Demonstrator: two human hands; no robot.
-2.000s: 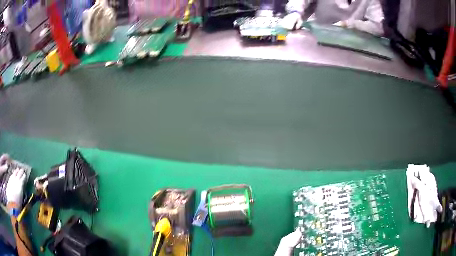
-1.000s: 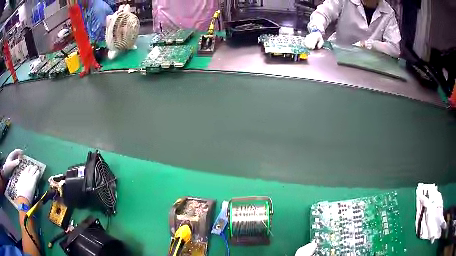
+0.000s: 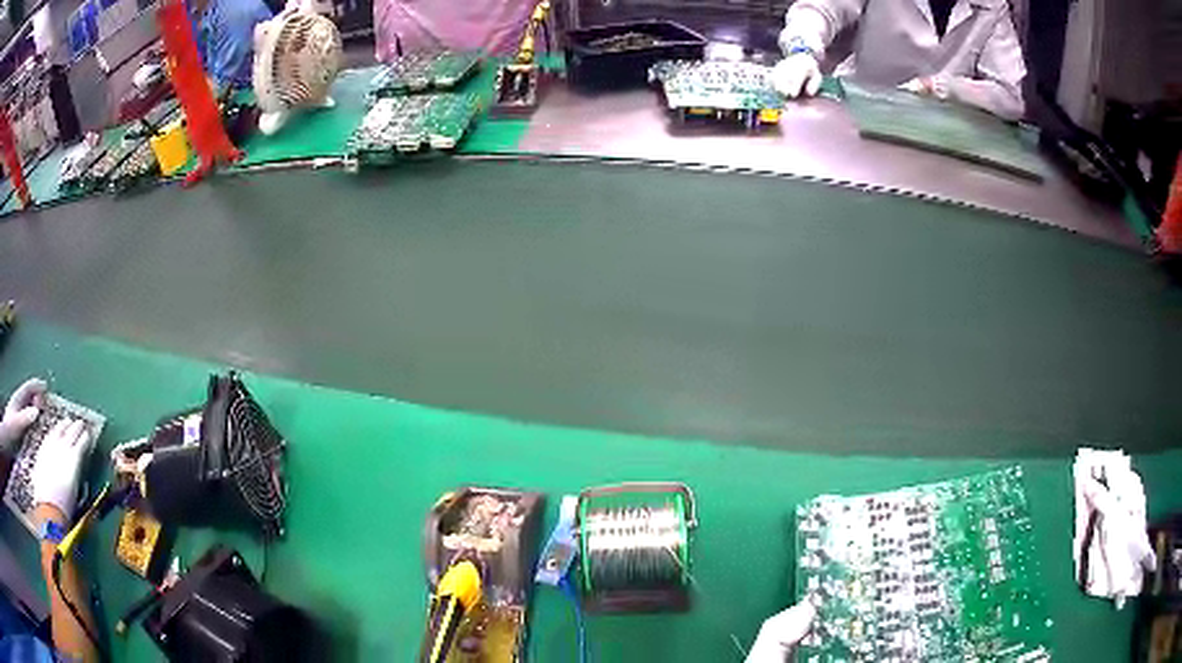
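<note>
A green circuit board (image 3: 927, 570) with rows of silver and dark parts lies at the lower right. Its bottom is cut off by the picture's edge. My left hand (image 3: 783, 635), in a white glove, touches the board's left edge and is mostly cut off; its grip is not clear. A thin strand shows beside it. My right hand is not in view. The solder spool (image 3: 635, 544) with green rims stands left of the board. A soldering iron with a yellow collar (image 3: 456, 589) rests in the stand (image 3: 441, 518) farther left.
A blue clip (image 3: 559, 544) is beside the spool. White gloves (image 3: 1111, 525) lie at far right. Black fans (image 3: 246, 453) and a neighbour's gloved hands (image 3: 58, 466) are at left. The dark green conveyor (image 3: 583, 298) crosses the middle. A person in grey (image 3: 894, 52) sits opposite.
The whole view has shifted slightly with the head, and the bench things sit a little higher in the picture than one second ago. More of my left glove shows at the board's left edge.
</note>
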